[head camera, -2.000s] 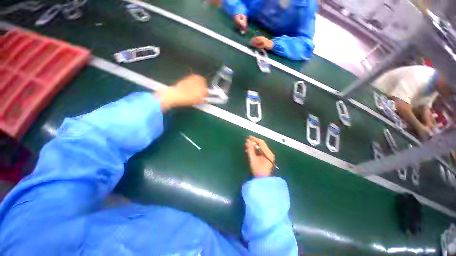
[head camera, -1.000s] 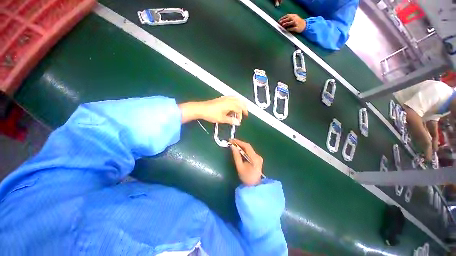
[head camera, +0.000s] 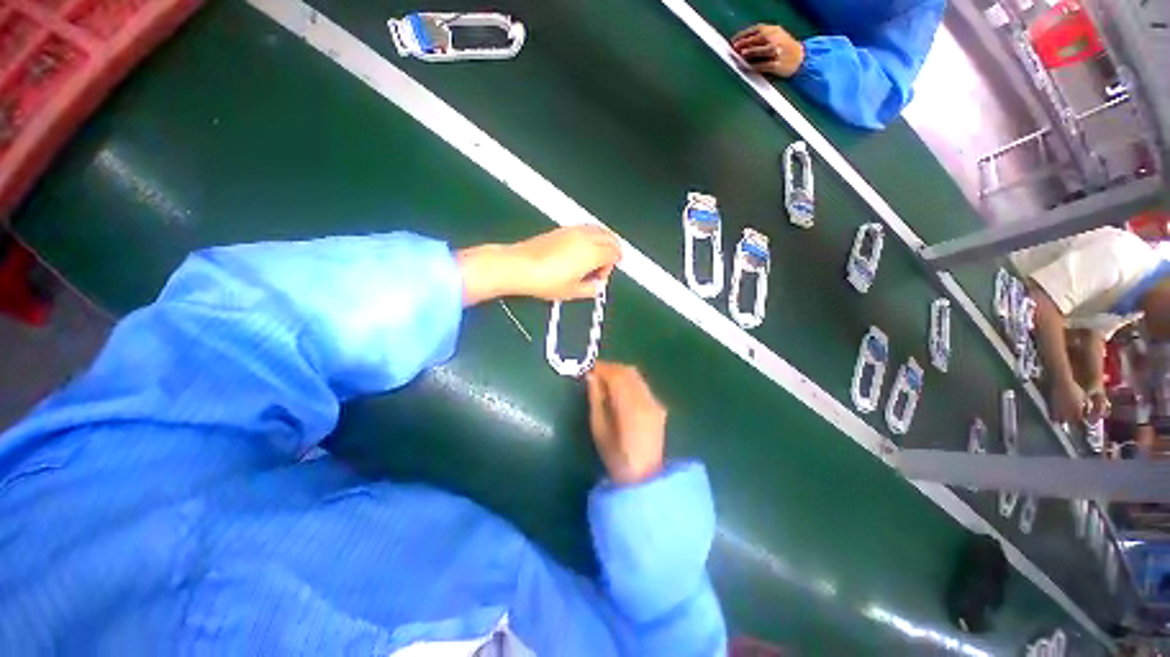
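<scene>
A white housing frame (head camera: 553, 340), a long open loop, lies on the green bench in front of me. My left hand (head camera: 565, 266) holds its upper end; the fingers cover that end. My right hand (head camera: 626, 417) is at the frame's lower end with curled fingers touching or close to its rim. The tool cannot be made out in the right hand now. A thin pale wire (head camera: 516, 321) lies on the bench just left of the frame.
Several similar frames (head camera: 702, 244) lie on the belt beyond the pale rail (head camera: 477, 148). A red compartment tray (head camera: 77, 64) is at upper left. A dark bundle (head camera: 979, 581) lies at lower right. A person's hand (head camera: 770, 50) rests opposite; another person is at right.
The frame was picked from the belt and brought onto the bench, held by my left hand. My right hand moved to its lower end. Since one second ago both hands barely moved; the tool no longer shows.
</scene>
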